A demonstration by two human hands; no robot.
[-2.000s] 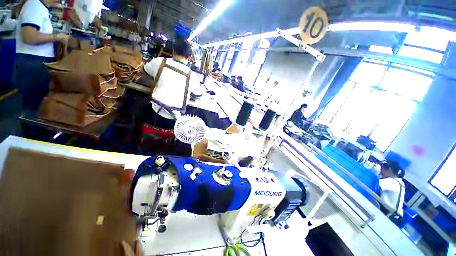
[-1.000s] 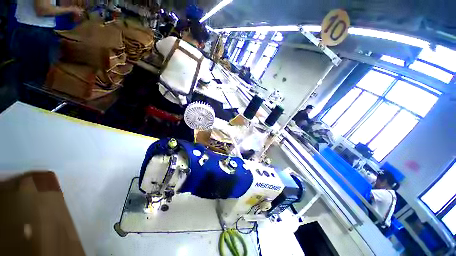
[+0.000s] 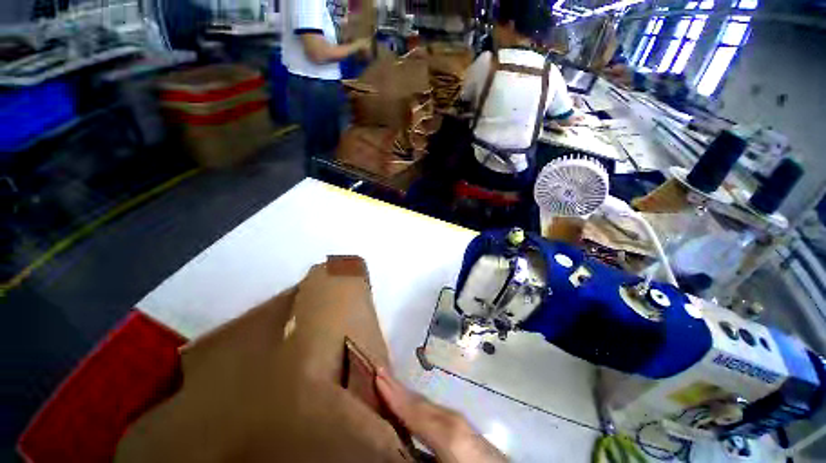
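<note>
A brown bag body (image 3: 263,380) lies slanted over the near left edge of the white sewing table (image 3: 299,235), left of the sewing machine (image 3: 589,312). It has a small pale mark on its face, a reddish-brown end tab at its top and a dark slit-like opening. My right hand (image 3: 439,423), blurred and cut off by the bottom edge, holds the bag at that opening. My left hand is not in view. The lit needle area (image 3: 473,339) has no bag under it.
A red crate (image 3: 104,393) stands at the lower left, partly under the bag. Green-handled snips (image 3: 618,448) lie at the bottom edge. A small white fan (image 3: 571,186), thread cones (image 3: 717,161), a seated person (image 3: 512,104) and a standing person (image 3: 312,72) are behind.
The view has swung left and down. The bag body, at the far lower left a second ago, now shows more fully beside the machine. My right hand has come into view on it.
</note>
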